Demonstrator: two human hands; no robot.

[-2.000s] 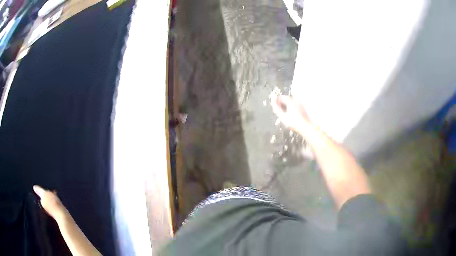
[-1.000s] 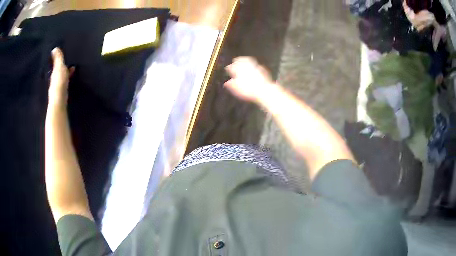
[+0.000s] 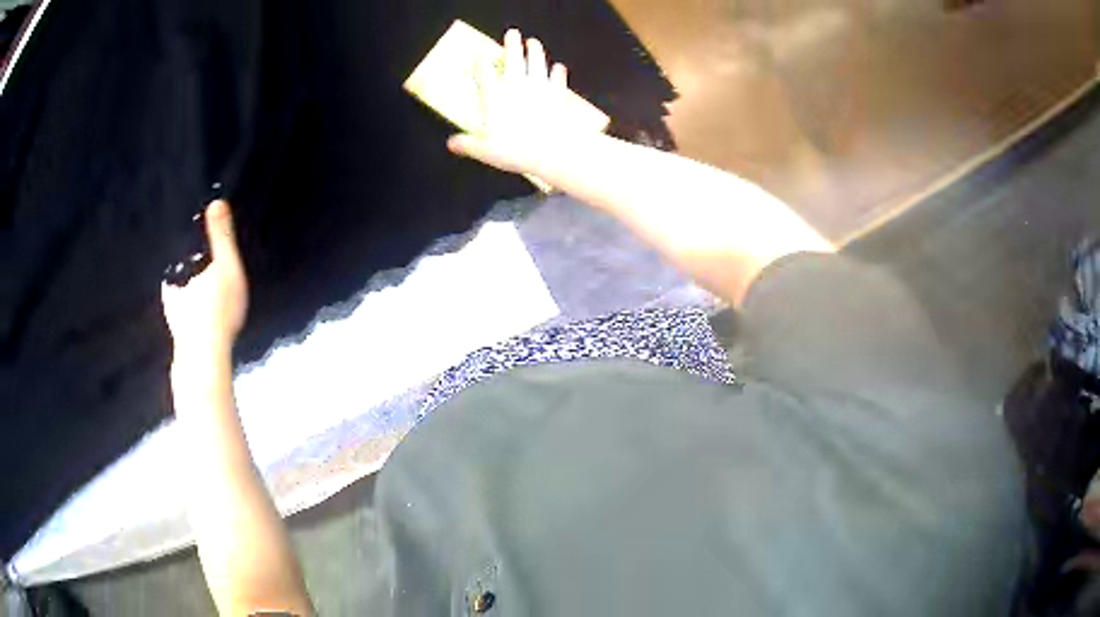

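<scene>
Black cloth [image 3: 326, 133] with a wavy edge covers the upper left of the view. My left hand [image 3: 215, 283] is at the cloth, thumb pointing up; its fingers are mostly hidden, and a small dark shape with pale specks shows beside it, too unclear to name. A yellow block [image 3: 452, 72] lies on the cloth near its cut end. My right hand [image 3: 525, 115] is over the block, thumb past its near side and fingertips past its far side. A bright white paper strip [image 3: 398, 307] runs under the wavy edge.
The brown tabletop [image 3: 784, 97] shows beyond the cloth's ragged end, with its edge running to the upper right. Greyish see-through sheet [image 3: 591, 259] lies beside the white strip. My body is against the near table edge. Dark and patterned cloth [image 3: 1080, 319] is at the far right.
The view has turned towards the table end. My right hand has moved from above the floor onto the yellow block. My left hand is nearer the wavy edge and the white strip.
</scene>
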